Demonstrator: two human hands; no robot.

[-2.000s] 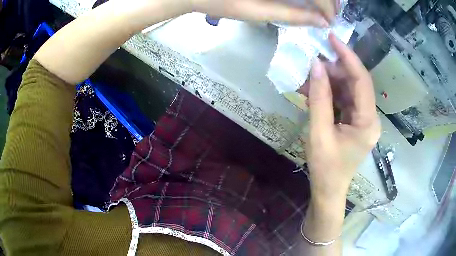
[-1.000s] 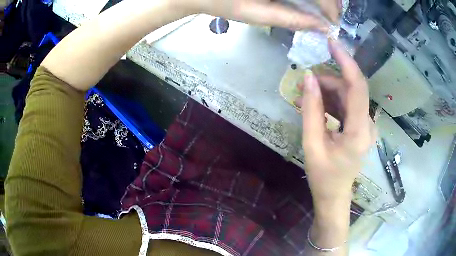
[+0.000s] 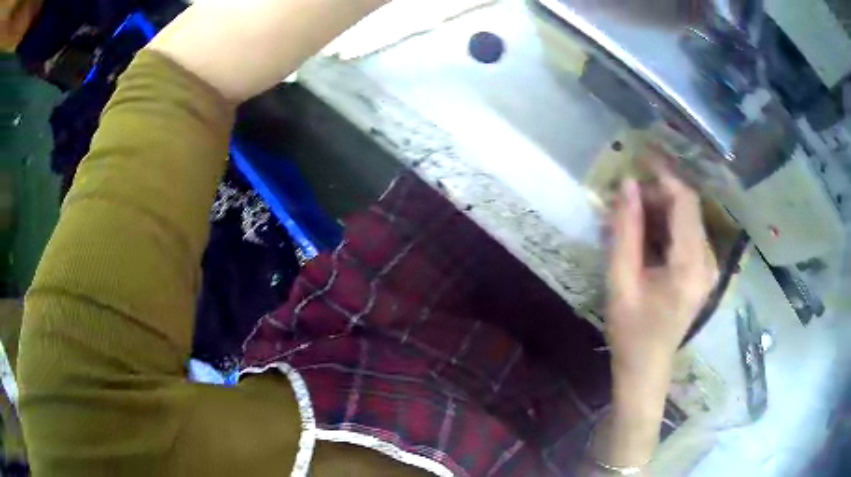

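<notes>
My right hand (image 3: 658, 247) is blurred over the cream machine cover (image 3: 611, 172). Its thumb and fingers look apart, with no fabric visible between them. A dark curved strip shows beside the hand; I cannot tell what it is. My left hand is out of the picture; only its forearm shows, leaving past the top edge. A shiny metal part with a long bright edge (image 3: 644, 70) crosses the upper right. The small white fabric piece is not visible.
A dark round disc (image 3: 486, 47) lies on the pale table (image 3: 420, 88). Dark snips or tweezers (image 3: 751, 363) lie right of my right wrist. A blue bin rim (image 3: 275, 200) and dark patterned cloth (image 3: 233, 279) are beside the plaid apron (image 3: 401, 307).
My left hand has left the picture at the top, and the white fabric is gone from view. The bright metal edge has appeared at the upper right. The whole view has shifted.
</notes>
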